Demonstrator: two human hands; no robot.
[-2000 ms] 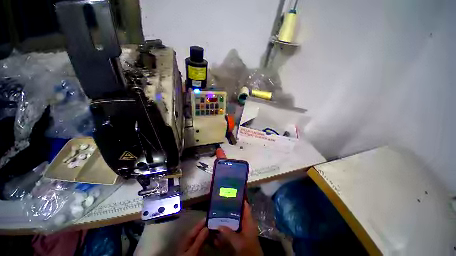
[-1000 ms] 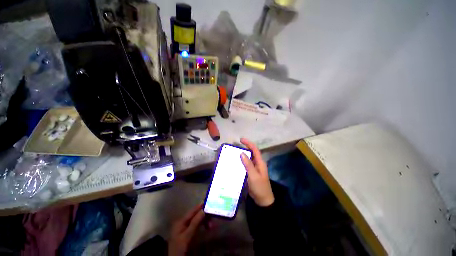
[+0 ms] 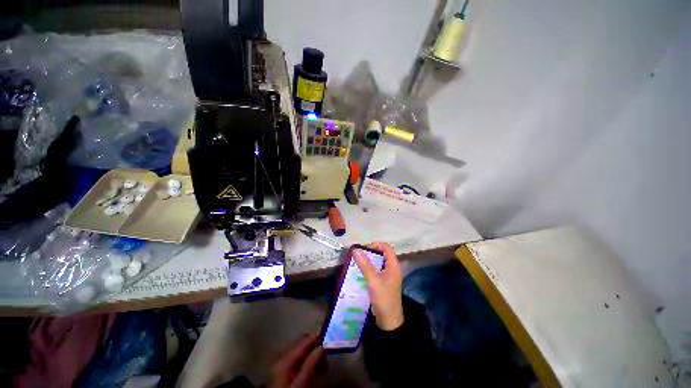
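A smartphone [image 3: 350,311] with a lit screen is held upright and slightly tilted at the lower middle, in front of the table edge. My right hand [image 3: 385,284] holds its upper right side, with the thumb over the top of the screen. My left hand [image 3: 300,364] is at its lower left corner, partly cut off by the bottom edge, dark and blurred; its fingers touch the phone. The button-sewing machine [image 3: 246,151] stands left of the phone, with its shiny work plate [image 3: 256,279] uncovered below the clamp.
A button tray [image 3: 159,220] with pale buttons and plastic bags [image 3: 98,121] lie left of the machine. Snips [image 3: 321,238] and a red-handled tool [image 3: 336,220] lie behind the phone. A control panel [image 3: 327,139], black bottle [image 3: 311,87] and small box [image 3: 405,201] stand behind. Another tabletop [image 3: 576,303] is right.
My right hand has gone from the phone's bottom to its upper right side. The screen has changed from dark to bright, then to a page with green patches. The camera view has shifted.
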